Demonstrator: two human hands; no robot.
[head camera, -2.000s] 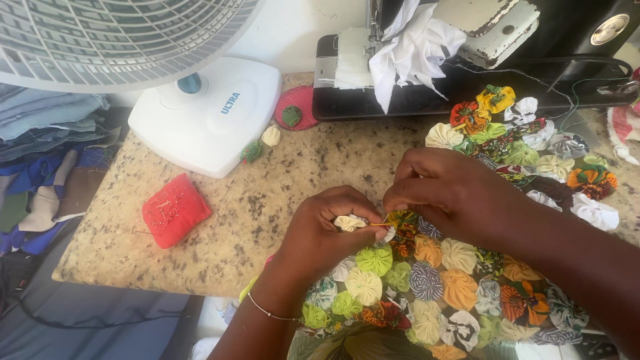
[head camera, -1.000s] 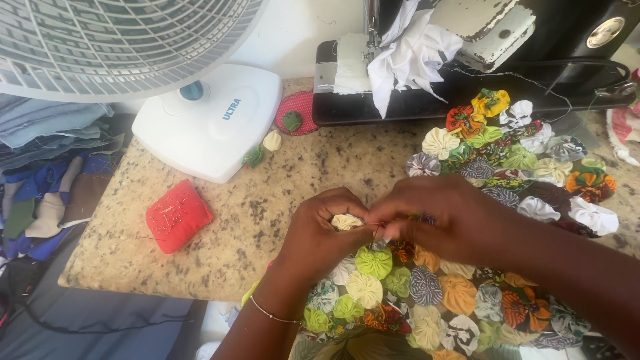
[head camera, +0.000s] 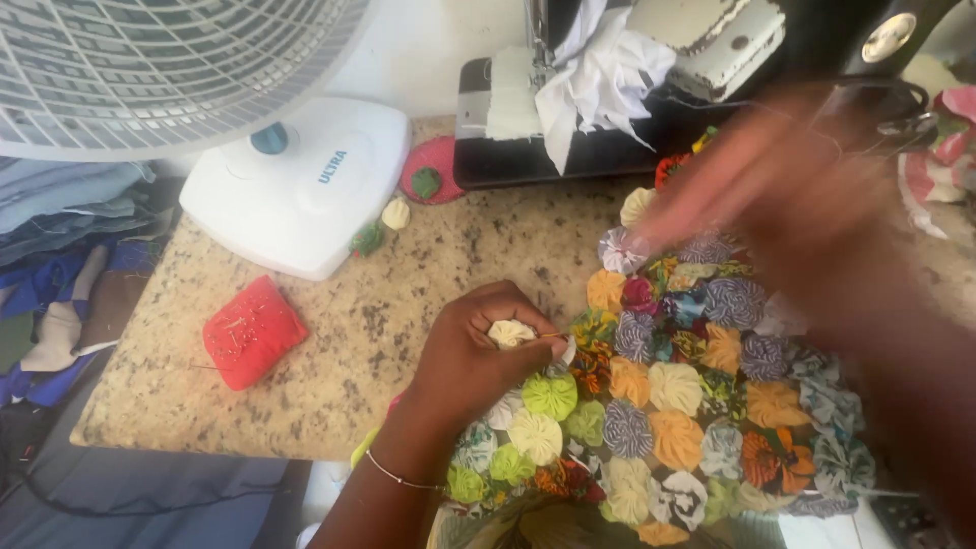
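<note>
My left hand (head camera: 488, 358) pinches a cream fabric yo-yo (head camera: 511, 333) at the left edge of a patchwork of joined fabric yo-yos (head camera: 675, 387). A thin needle or thread end (head camera: 553, 335) shows between its thumb and finger, beside a white piece of fabric. The patchwork, in green, orange, cream, striped and printed cloth, lies over the counter's front edge. Blurred by motion, my right hand (head camera: 770, 168) is raised above the upper right of the patchwork, near the sewing machine. Whether it holds the thread or a needle cannot be seen.
A red pincushion (head camera: 254, 333) with pins lies on the granite counter (head camera: 175, 381). Behind stand a white fan (head camera: 297, 191) and a black sewing machine (head camera: 503, 164) with white fabric (head camera: 598, 84) at its needle. Loose yo-yos (head camera: 396, 213) lie near the fan base. Folded cloth (head camera: 69, 191) is at left.
My right hand has moved away from my left hand, up and to the right. My left hand stays at the patchwork's edge with the cream yo-yo.
</note>
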